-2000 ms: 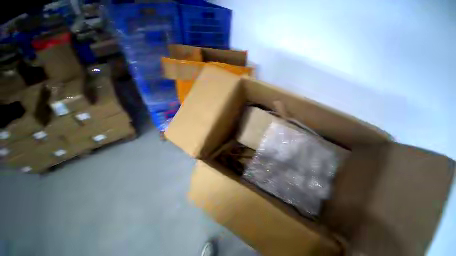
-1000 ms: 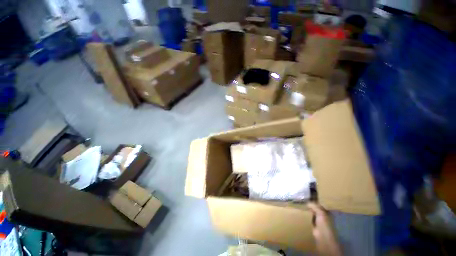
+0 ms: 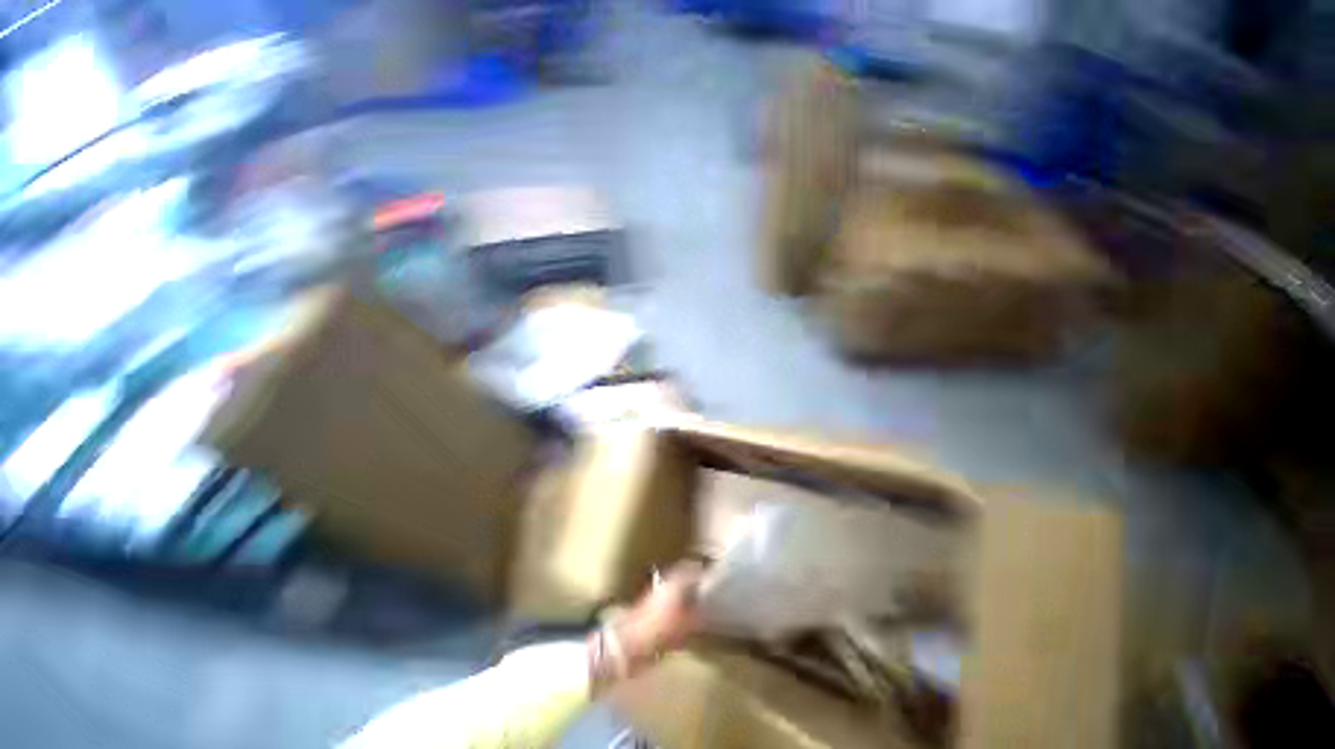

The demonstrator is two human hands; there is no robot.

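Observation:
The frame is strongly blurred. A large open cardboard carton [image 3: 1047, 629] is at the lower centre right, its flaps out. Pale, shiny clear wrap [image 3: 820, 563] and brown scrap lie inside it. My left hand [image 3: 655, 618], below a pale yellow sleeve, comes from the lower left. It grips the carton's near left corner, with its fingertips over the rim; blur hides the exact grip. My right hand is not in view.
A tall brown cardboard piece [image 3: 388, 439] stands left of the carton, beside a bench area. White papers or scrap [image 3: 564, 348] lie beyond it. A stack of brown cartons [image 3: 952, 271] is on the grey floor at the upper right.
The view has swung left, and the carton has come along with it. My left hand has come into view at its corner. My right hand, earlier at the near edge, has left the view.

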